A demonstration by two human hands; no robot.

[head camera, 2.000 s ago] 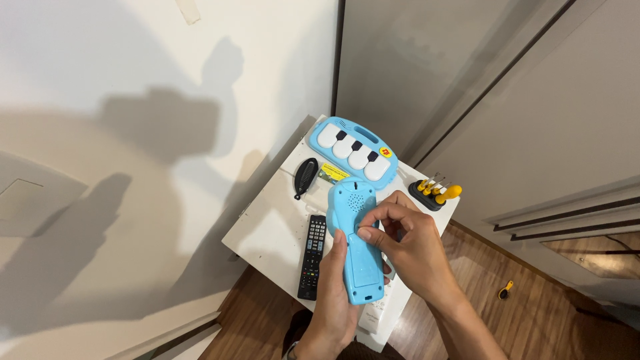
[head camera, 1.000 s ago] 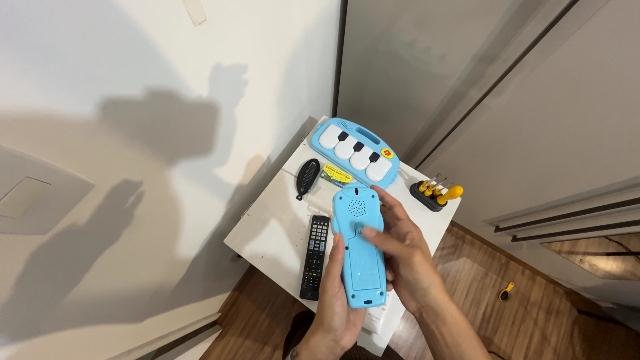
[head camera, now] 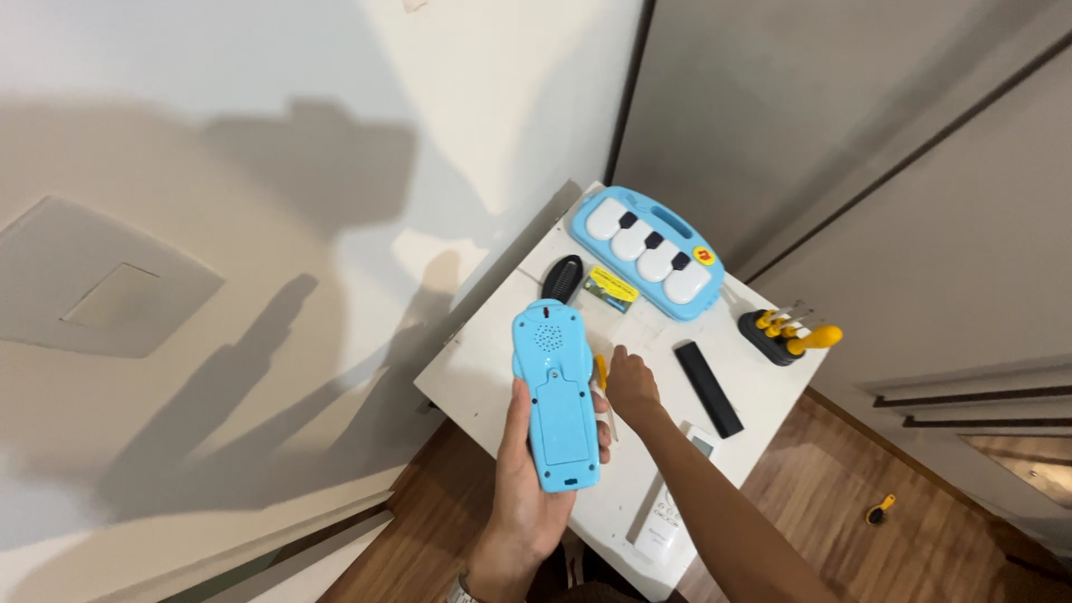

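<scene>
My left hand (head camera: 536, 477) holds a light blue plastic toy handset (head camera: 563, 394), its back facing me. The back has speaker holes near the top and a closed battery cover with a screw at its upper end. To the right of the toy, my right hand (head camera: 634, 383) is low over the white table with curled fingers. A screwdriver with a yellow handle (head camera: 601, 371) lies beside those fingers, its shaft pointing down; whether they touch it cannot be told. The toy and left fingers partly cover the area behind them.
On the small white table (head camera: 469, 385) are a blue toy piano (head camera: 649, 251), a black oval tool (head camera: 562, 279), a yellow-labelled pack (head camera: 611, 289), a black bar (head camera: 709, 389), a white remote (head camera: 662, 519) and a stand of yellow-handled screwdrivers (head camera: 775, 335). A yellow-black brush (head camera: 879, 510) lies on the floor.
My right hand has left the back of the toy and is lower, by the yellow-handled screwdriver. My left hand still holds the toy. The black remote seen left of the toy earlier is out of sight.
</scene>
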